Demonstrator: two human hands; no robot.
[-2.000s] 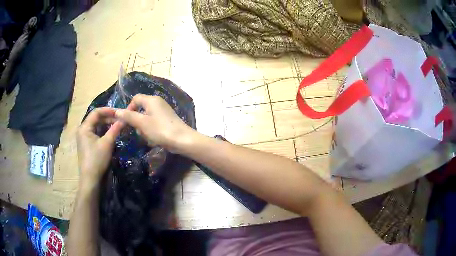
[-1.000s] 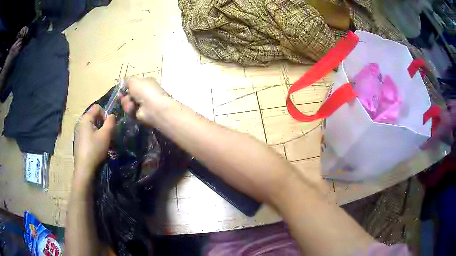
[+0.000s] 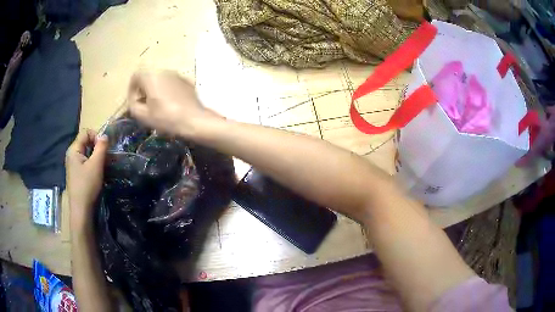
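A shiny black plastic bag (image 3: 143, 207) lies open at the table's near left edge, with smaller clear bags showing in its mouth. A clear bag (image 3: 117, 122) stretches between my two hands above it. My left hand (image 3: 85, 161) pinches its lower left edge with thumb and fingers. My right hand (image 3: 159, 103) is blurred, with curled fingers at the bag's upper end; its fingertips are hard to make out.
A black smartphone (image 3: 286, 210) lies under my right forearm. A white tote bag (image 3: 465, 161) with red handles stands at right. Gold-brown fabric (image 3: 310, 33) is heaped at the far side. Dark cloth (image 3: 45, 109), a labelled packet (image 3: 44, 207) and a blue packet (image 3: 52, 292) are at left.
My left hand has moved left and slightly down. My right hand has moved up and left. The clear bag is now stretched between them, and more of the phone shows.
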